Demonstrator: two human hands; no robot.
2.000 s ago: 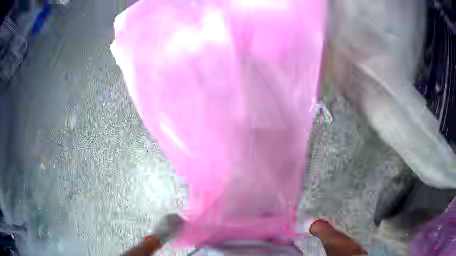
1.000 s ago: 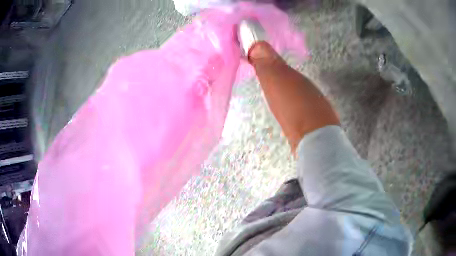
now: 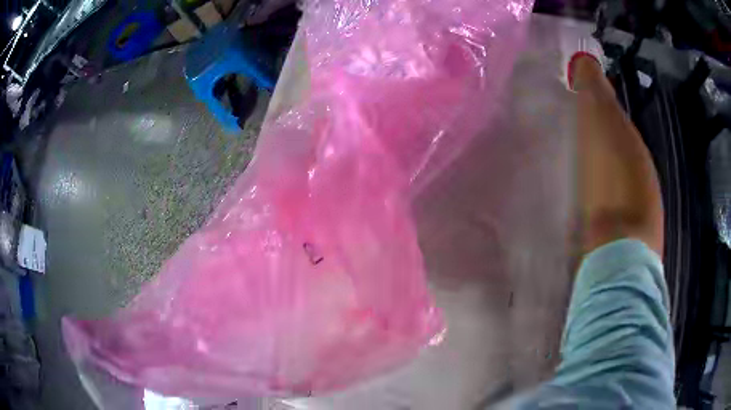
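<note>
A large glossy pink plastic bag (image 3: 321, 240) with a small dark mark spreads from the top edge down to the lower left. Its wide lower end flares near the bottom edge. No black part can be made out inside it. My right hand (image 3: 583, 60), in a white glove with a red cuff edge, reaches to the upper right, beside long black parts (image 3: 681, 200). It is small and blurred, and its fingers cannot be made out. My left hand is not in view.
A beige-grey table surface (image 3: 473, 336) lies under and right of the bag. A blue stool (image 3: 228, 72) stands on the speckled grey floor (image 3: 152, 192) at the upper left. A white label-like sheet (image 3: 32, 248) shows at the far left.
The view has swung from mostly floor to the table and black parts. The right hand was at the pink bag near the top centre; it now shows at the upper right, apart from the bag's main part.
</note>
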